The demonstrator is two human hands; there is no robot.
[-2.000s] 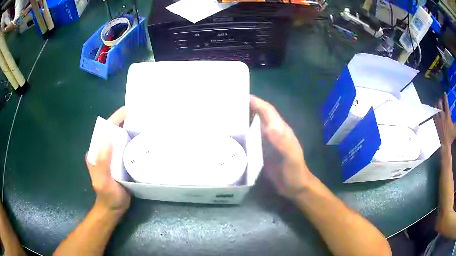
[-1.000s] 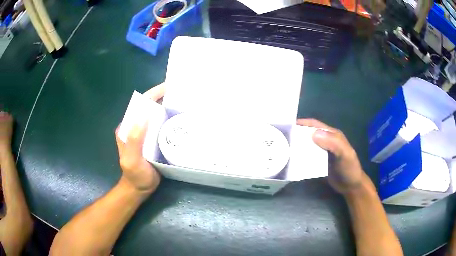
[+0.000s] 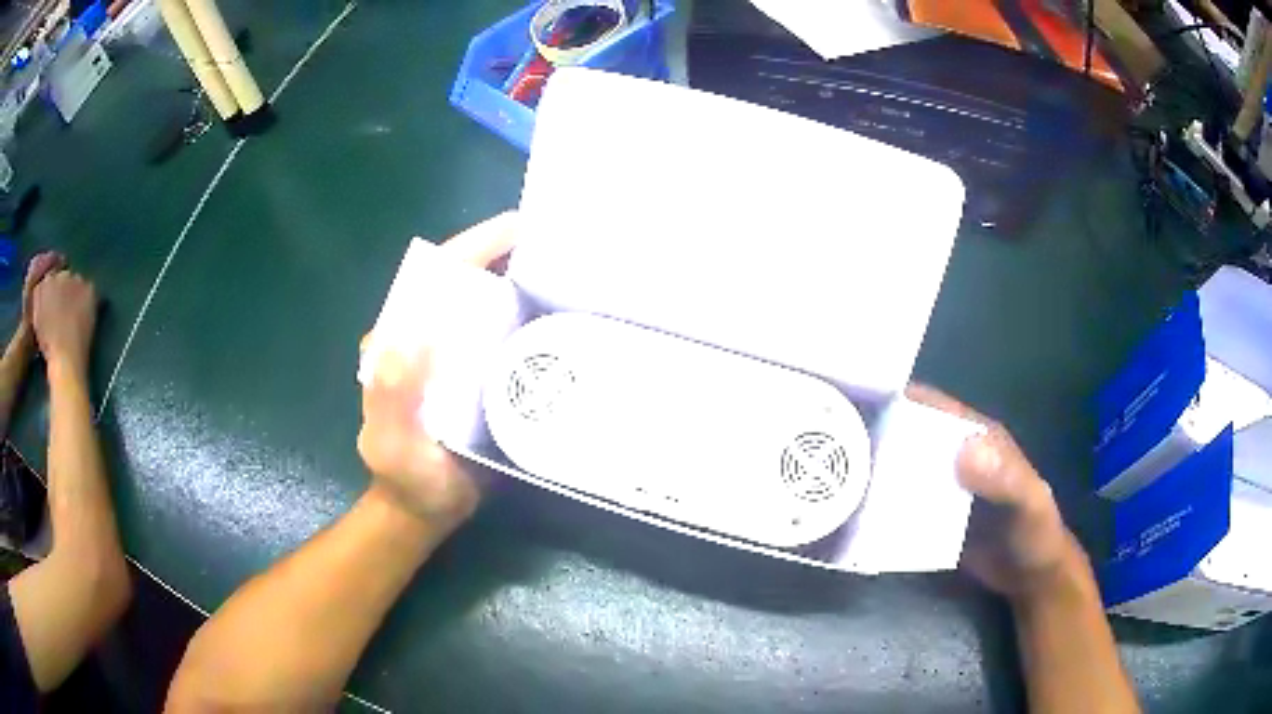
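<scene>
An open white retail box [image 3: 879,537] is held in front of me, turned so its right end sits lower in view. Its large lid [image 3: 739,223] stands up at the far side, white inside face toward me. A white oval device [image 3: 677,419] with a ring-shaped grille near each end fills the box. My left hand [image 3: 412,419] grips the left end, thumb on the left side flap, fingers partly hidden behind the box. My right hand [image 3: 1011,502] grips the right end, thumb on the right side flap.
Two open boxes with blue lids [image 3: 1172,523] stand at right. A blue parts bin [image 3: 495,77] with a tape roll [image 3: 579,28] and a black carton [image 3: 893,119] are beyond. Another person's hands and arm [image 3: 84,460] rest at left on the green mat.
The held box now appears further right, closer and more tilted, with both grilles clearly visible. Over the two seconds, my right thumb has come onto the right side flap, which now spreads outward.
</scene>
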